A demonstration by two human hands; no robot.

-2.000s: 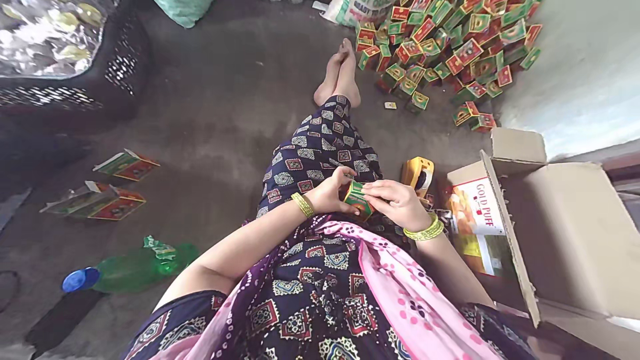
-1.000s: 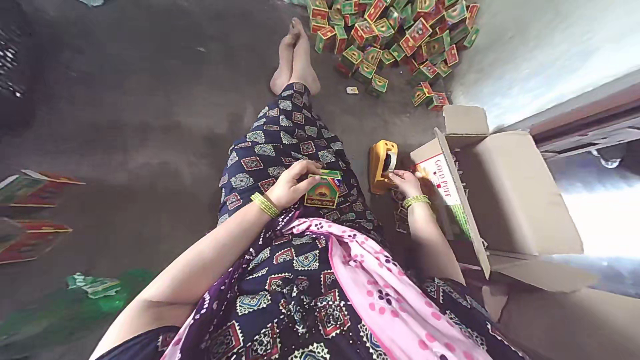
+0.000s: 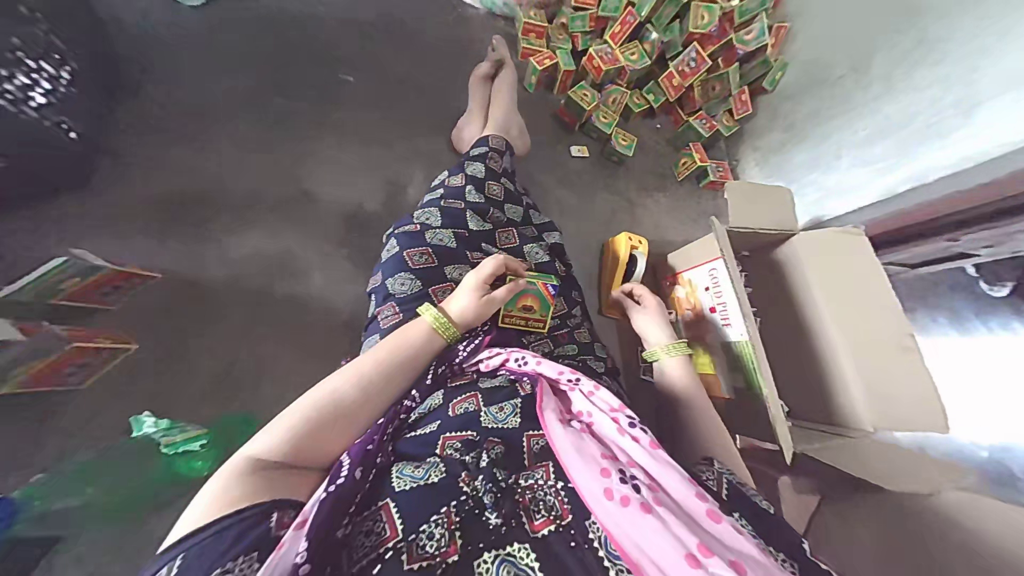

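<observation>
My left hand [image 3: 490, 290] grips a small printed cardboard box [image 3: 529, 304], green with a flame picture, by its upper left edge above my lap. My right hand [image 3: 642, 310] is at the lower end of a yellow tape dispenser [image 3: 614, 268] on the floor, its fingertips close together near the tape roll. Whether anything is between those fingertips cannot be made out. Bangles circle both wrists.
A heap of similar small boxes [image 3: 672, 68] lies beyond my feet at the right. An open cardboard carton [image 3: 840, 320] stands right of my right arm. Flat printed cartons [image 3: 88, 360] and a green plastic bottle [image 3: 96, 484] lie at the left.
Two seconds ago both hands were together on the small box. My right hand has left it and moved right to the tape dispenser, while my left hand keeps the box. The view has shifted.
</observation>
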